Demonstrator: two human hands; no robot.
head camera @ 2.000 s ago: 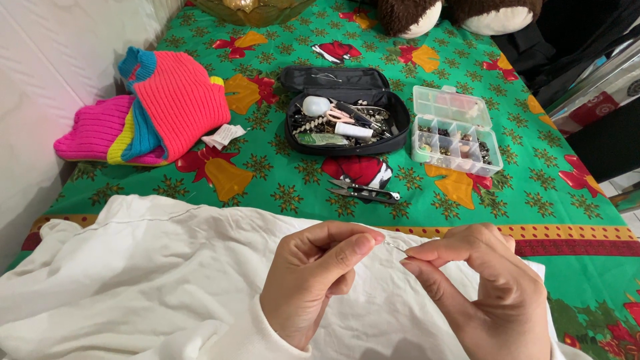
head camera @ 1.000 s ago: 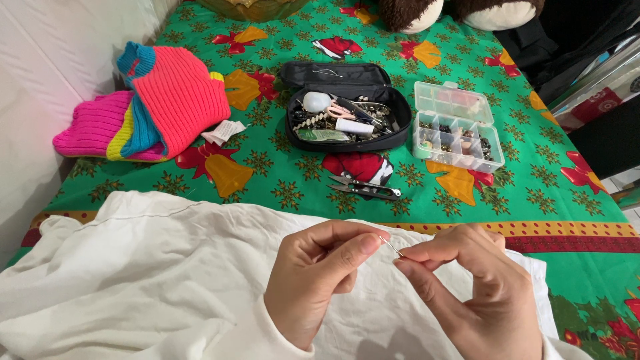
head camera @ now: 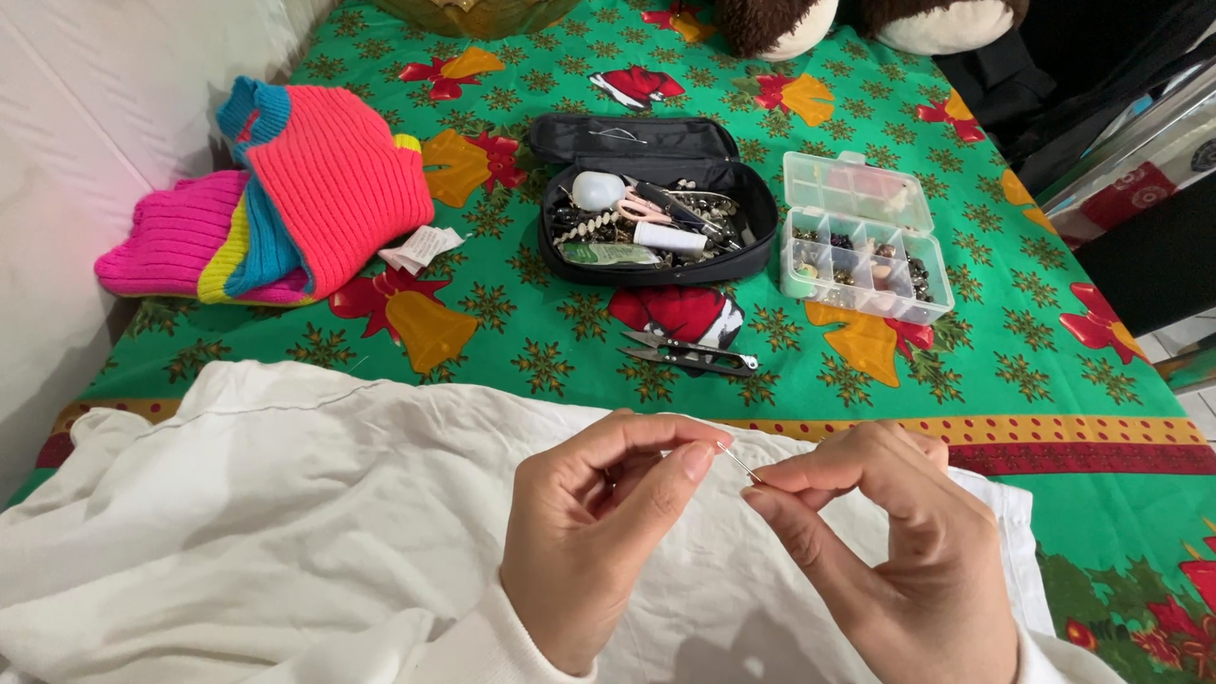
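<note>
A thin sewing needle (head camera: pixel 738 462) slants between my hands above a white cloth (head camera: pixel 313 532). My right hand (head camera: pixel 883 532) pinches its lower end between thumb and forefinger. The thumb and forefinger of my left hand (head camera: pixel 608 532) are closed at its upper end; whether they hold thread there is too small to tell. Beyond the cloth lie thread snips (head camera: pixel 691 353) with black handles. Behind them an unzipped black case (head camera: pixel 655 275) holds a white thread spool (head camera: pixel 670 237), pink-handled scissors (head camera: pixel 642 207) and beaded trims.
Right of the case stands a clear compartment box (head camera: pixel 864 302), lid up, with beads. Folded bright ribbed knitwear (head camera: pixel 332 190) lies at the left by the wall, with a white tag (head camera: pixel 422 249). Brown-and-white plush things (head camera: pixel 940 24) and a gold bowl (head camera: pixel 475 14) sit at the back of the green printed tablecloth (head camera: pixel 532 323).
Both hands stay close together over the white cloth. More of the needle shows between the fingertips than two seconds ago. The case, box and snips have not moved.
</note>
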